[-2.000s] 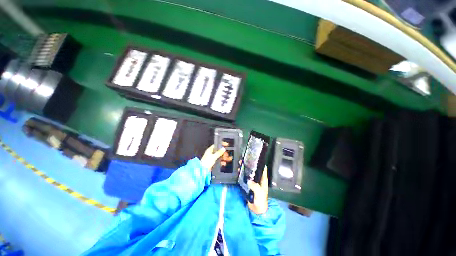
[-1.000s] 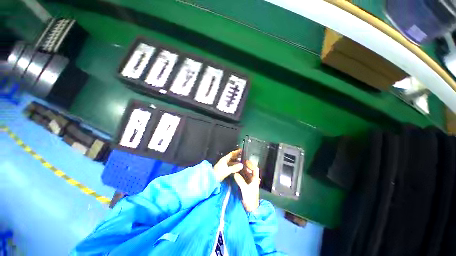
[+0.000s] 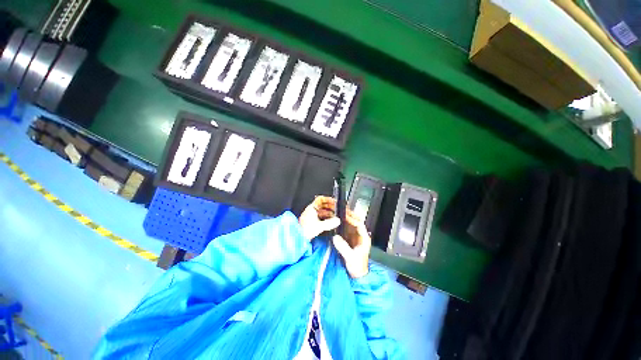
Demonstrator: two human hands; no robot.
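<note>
My left hand (image 3: 320, 216) and my right hand (image 3: 353, 246) hold a thin dark slab (image 3: 339, 199) between them, seen nearly edge-on in front of my chest. It looks like a display unit, but its faces do not show. A grey jig (image 3: 365, 197) with a window lies on the bench just right of the hands. A second grey jig (image 3: 411, 223) on a dark block stands beside it. The near foam tray (image 3: 282, 172) holds silver-white units in its two left pockets; its right pockets show bare black.
Behind is another foam tray (image 3: 259, 103) with several silver-white units. A blue perforated basket (image 3: 181, 221) is below the near tray. A black block (image 3: 485, 214) and tall black pile (image 3: 555, 260) stand right. A cardboard box (image 3: 527, 60) is at back right. Curved dark pieces (image 3: 43, 70) are far left.
Two seconds ago the left hand held a jig and the right hand a slab. Now both hands hold one slab, turned edge-on, and the jig lies right of them. The camera view has shifted.
</note>
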